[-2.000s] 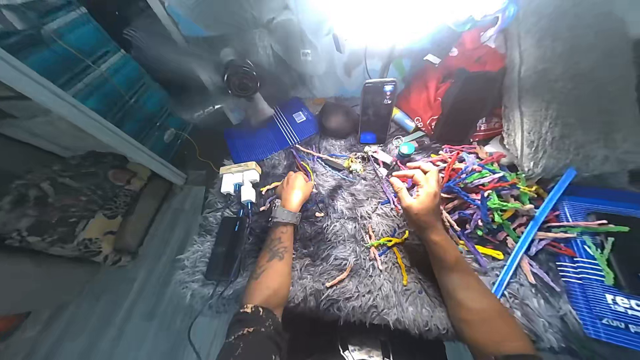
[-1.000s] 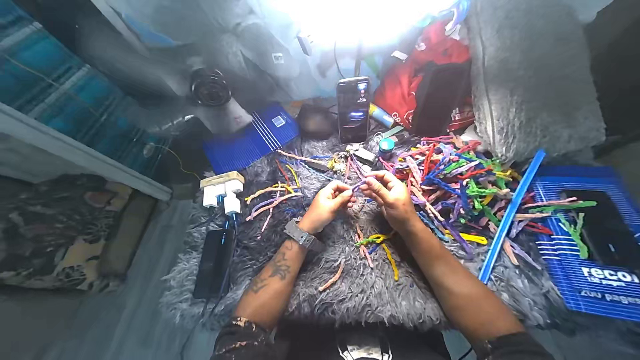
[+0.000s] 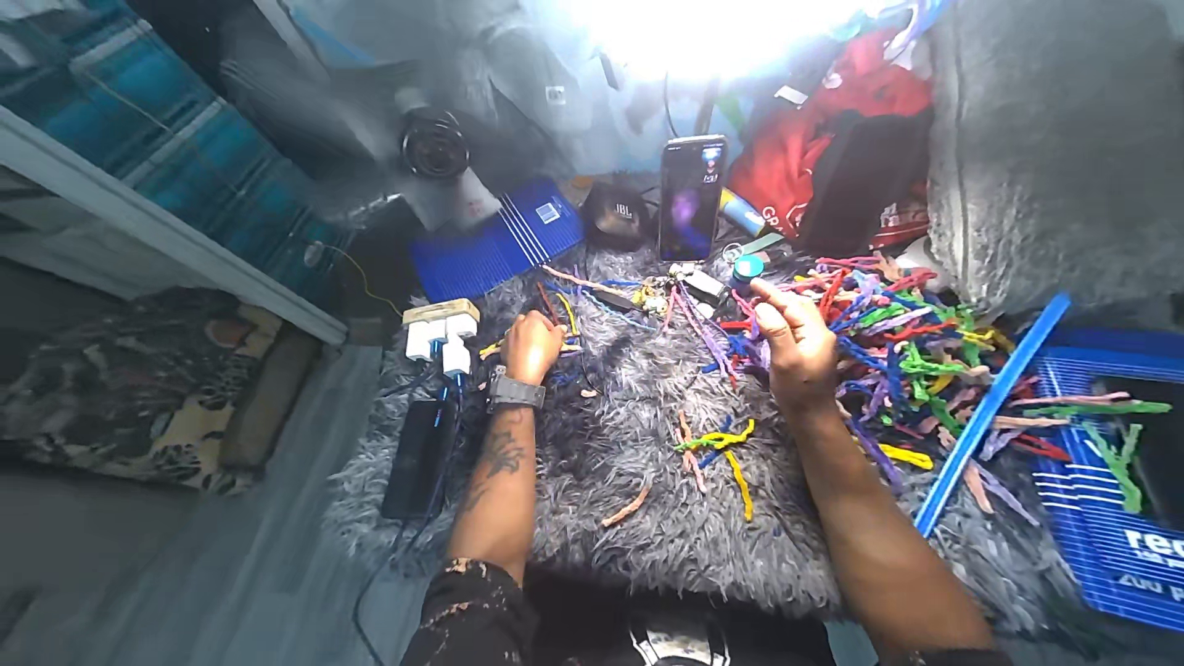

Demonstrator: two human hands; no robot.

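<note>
My left hand (image 3: 535, 347), with a watch (image 3: 516, 390) at its wrist, rests among several colored yarn pieces (image 3: 566, 310) on the left of the grey shaggy cover (image 3: 610, 546). Its fingers point down and whether they grip a piece is hidden. My right hand (image 3: 797, 347) is raised at the left edge of a large pile of multicolored yarn pieces (image 3: 916, 342); thumb and forefinger are near each other, and no held piece can be made out. Between and below the hands lie a small yellow, green and blue cluster (image 3: 717, 442) and a single peach strand (image 3: 627, 507).
A lit phone (image 3: 692, 199) stands upright behind, beside a black speaker (image 3: 618, 215) and a blue notebook (image 3: 499, 240). Plugged white adapters (image 3: 442, 338) and a dark device (image 3: 418, 462) lie left. A blue strip (image 3: 994, 412) and another blue notebook (image 3: 1064, 536) lie right.
My hands were together in the middle one second ago. Now they are apart, the left one over the yarn pieces at the left, the right one beside the pile.
</note>
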